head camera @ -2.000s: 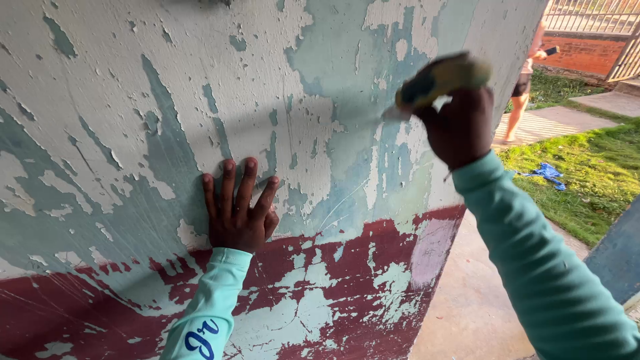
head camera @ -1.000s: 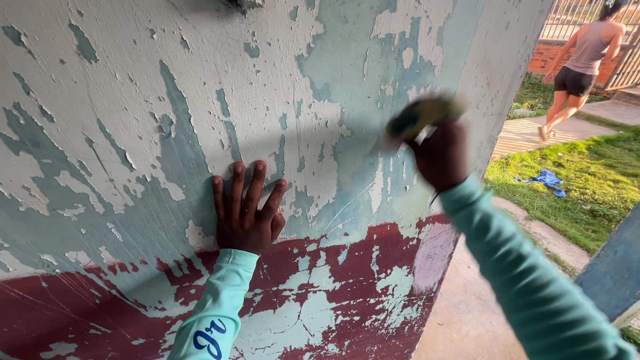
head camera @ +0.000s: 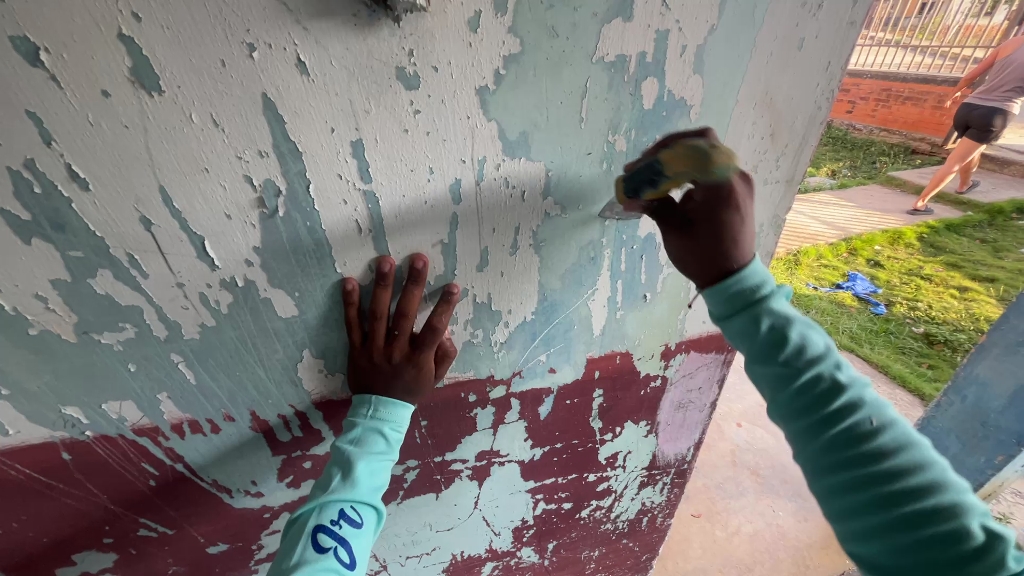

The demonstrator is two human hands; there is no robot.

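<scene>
A wall [head camera: 448, 200] with flaking white paint over blue-green, and a dark red band below, fills most of the view. My left hand [head camera: 398, 336] lies on it with the fingers spread and holds nothing. Higher and to the right, my right hand [head camera: 708, 220] is closed around the yellow and dark handle of a scraper [head camera: 676, 168], which is blurred. Its metal blade points left and down at the bare blue-green patch; whether the edge touches the wall cannot be told. Both arms wear turquoise sleeves.
The wall's right edge runs down beside my right hand. Beyond it are a concrete floor [head camera: 744, 480], grass with a blue cloth [head camera: 858, 290], and a blue surface [head camera: 980, 400] at the far right. A person [head camera: 980, 120] is on the path near a brick wall [head camera: 896, 104].
My right hand stays in the same area of the wall with the scraper, blurred in each frame. My left hand keeps its place. The person in the background has moved along the path.
</scene>
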